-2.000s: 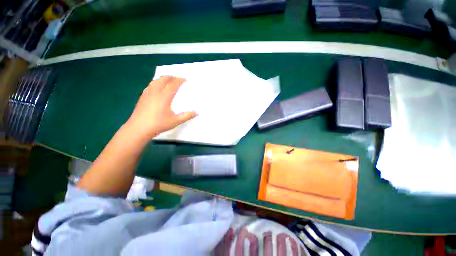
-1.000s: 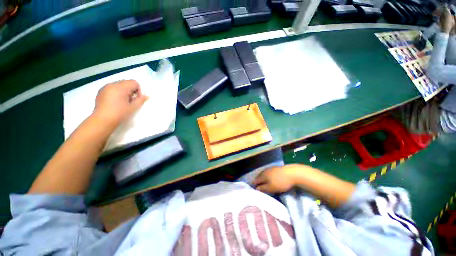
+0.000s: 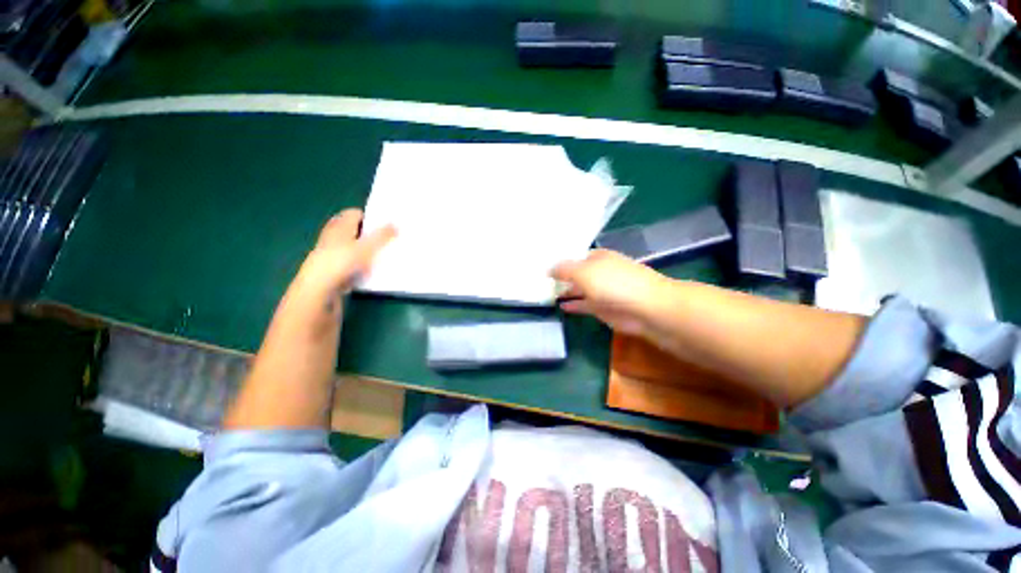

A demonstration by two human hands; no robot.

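A white stack of sheets or film (image 3: pixel 476 218) lies on the green bench, with a clear crumpled corner at its upper right. My left hand (image 3: pixel 345 255) grips its lower left edge, thumb on top. My right hand (image 3: pixel 605 289) grips its lower right corner. A grey oblong unit (image 3: pixel 496 344) lies just below the stack. Another grey unit (image 3: pixel 685 235) lies slanted to the right, partly behind my right forearm. The orange jig (image 3: pixel 683 386) is partly covered by my right forearm.
Two dark units (image 3: pixel 759 218) stand side by side at right, beside a milky-white film pile (image 3: pixel 901 249). Several units (image 3: pixel 717 84) lie on the conveyor beyond the white rail (image 3: pixel 448 112). Clear ribbed trays (image 3: pixel 39 218) are at far left. A brown cardboard piece (image 3: pixel 367 405) is below the bench edge.
My right hand has come up from my lap and taken hold of the stack's right corner. My left hand has moved from on top of the stack to its left edge. The view has turned left.
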